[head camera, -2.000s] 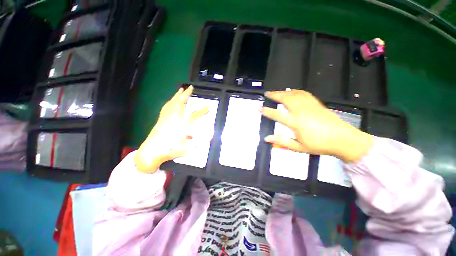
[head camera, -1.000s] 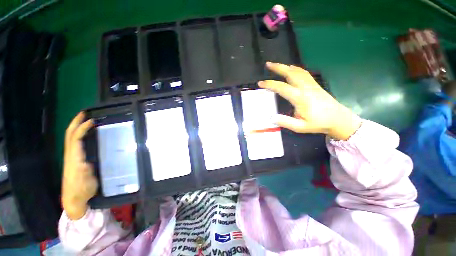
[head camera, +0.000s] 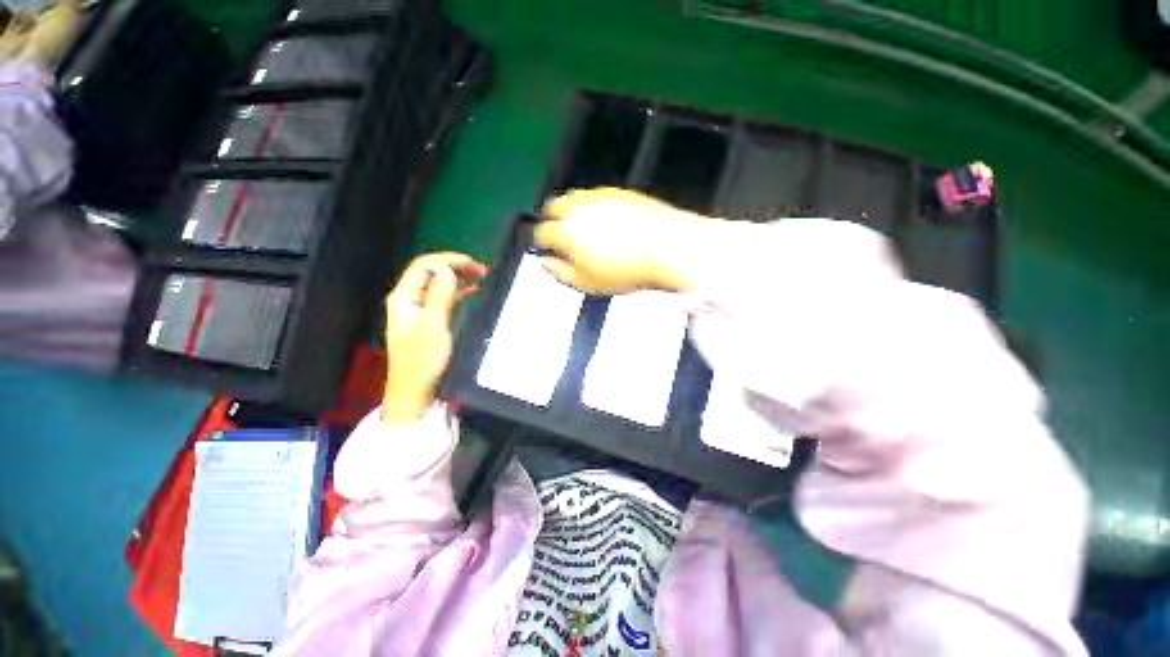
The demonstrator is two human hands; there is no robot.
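The near phone tray (head camera: pixel 575 418) lies tilted in front of me, with white-lit smartphones in its slots. Three lit screens show, the leftmost smartphone (head camera: pixel 529 336) among them. My right hand (head camera: pixel 613 241) reaches across to the top end of the leftmost phone, fingers bent over it; whether it grips anything is hidden. My left hand (head camera: pixel 423 327) is raised at the tray's left edge, fingers curled and apart, holding nothing visible. My right forearm and sleeve cover the tray's right part. The second tray (head camera: pixel 885 193) lies beyond, with two dark-screen phones partly hidden by my right hand.
A tall tray stack (head camera: pixel 336 276) at left holds grey phones with red stripes. A pink-and-black item (head camera: pixel 965 189) sits on the far tray's right end. A paper form (head camera: pixel 248 533) lies over a red folder (head camera: pixel 157 539). Another person's pink sleeve (head camera: pixel 58 289) is at far left.
My right hand has moved left from the tray's right side to the leftmost phone. My left hand has come off the tray's edge. The view has swung left, showing the tray stack and the form.
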